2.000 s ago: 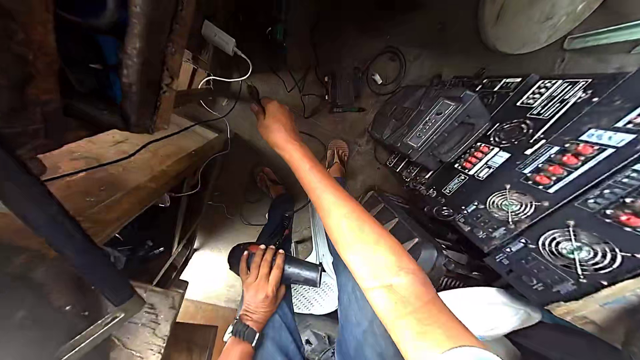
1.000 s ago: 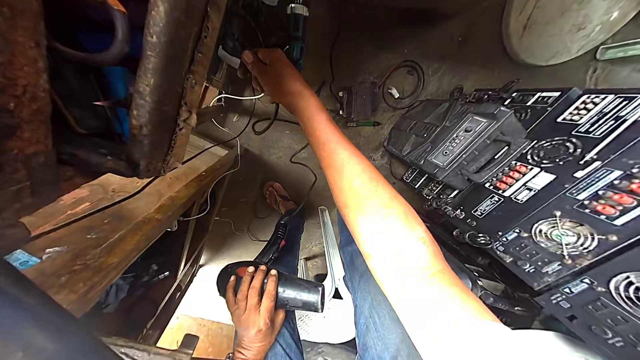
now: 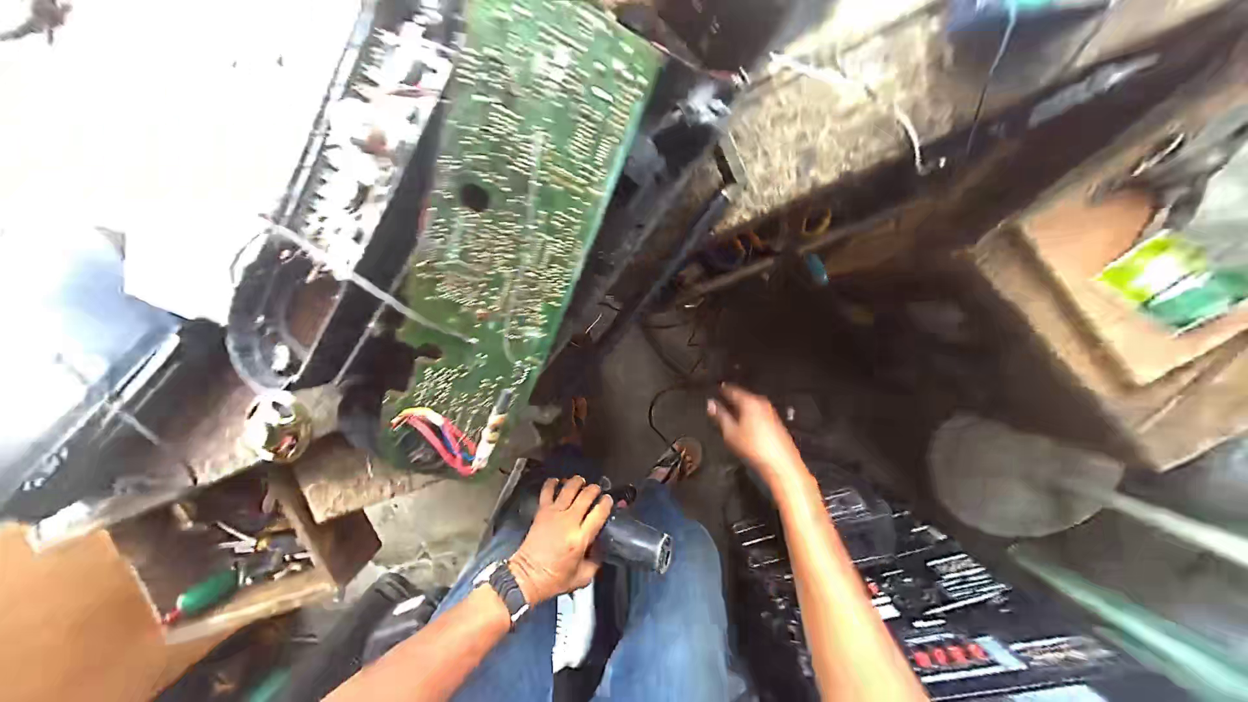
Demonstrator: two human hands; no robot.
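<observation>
My left hand [image 3: 563, 542], a dark watch on its wrist, is wrapped around a black hair-dryer-like tool [image 3: 636, 544] above my lap, its round open end pointing right. My right hand [image 3: 749, 426] is stretched forward over the floor, fingers partly apart, with nothing seen in it. A large green circuit board [image 3: 531, 185] lies ahead on the left, solder side up, with red, blue and white wires [image 3: 444, 439] at its near end. Motion blur softens much of the view.
Black audio equipment panels [image 3: 960, 653] with red terminals stand at the lower right. A round stool seat [image 3: 1014, 476] is beyond them. At the left, an open wooden drawer [image 3: 249, 595] holds a green-handled tool [image 3: 207, 593]. A wooden bench edge [image 3: 838, 127] runs along the top.
My right hand has come back from beside the bench leg and cables to above the floor. My left hand still grips the black tool. The view has swung strongly, bringing in the circuit board.
</observation>
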